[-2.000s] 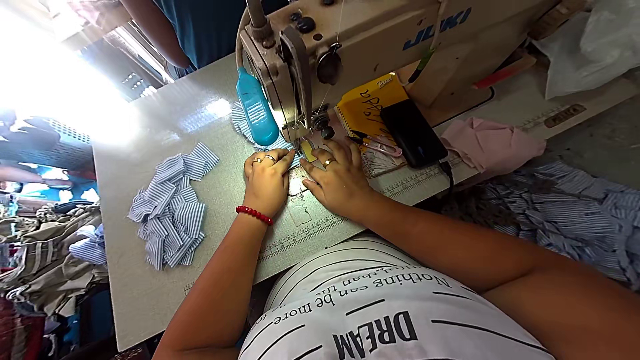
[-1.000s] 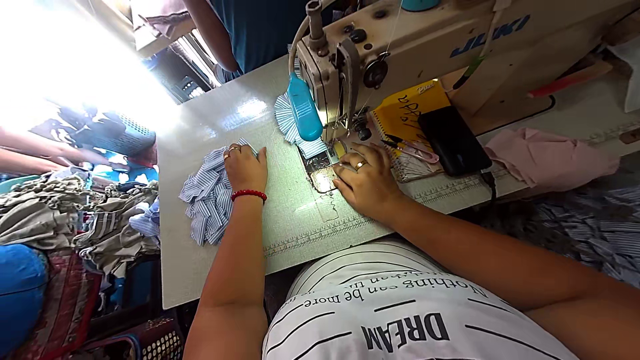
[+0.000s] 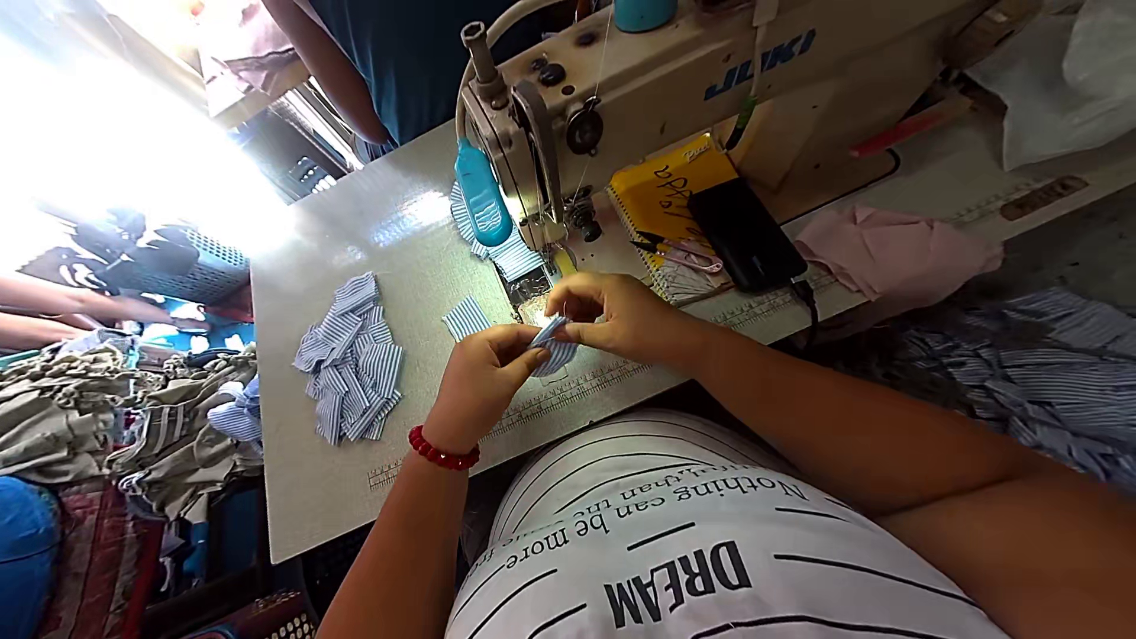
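Note:
My left hand (image 3: 486,377), with a red bead bracelet at its wrist, pinches the near edge of a small blue-and-white striped fabric piece (image 3: 556,352). My right hand (image 3: 612,319) grips the same piece from the other side, just in front of the needle area of a Juki sewing machine (image 3: 532,133). Another striped piece (image 3: 465,317) lies on the table beside my left hand. Farther left is a loose pile of striped fabric pieces (image 3: 351,364). More striped fabric (image 3: 515,256) rests behind the presser foot, partly under a turquoise lamp (image 3: 484,200).
Right of the needle lie a yellow spiral notebook (image 3: 657,191), a black phone-like device (image 3: 747,235) with a cable, pink-handled snips (image 3: 692,257) and pink cloth (image 3: 896,253). A person (image 3: 399,62) stands behind the table. Another person's arms (image 3: 80,306) reach over garments at the left.
My left hand has moved from the fabric pile to the front of the needle, where both hands now hold a striped piece. A separate piece now shows on the table beside my left hand.

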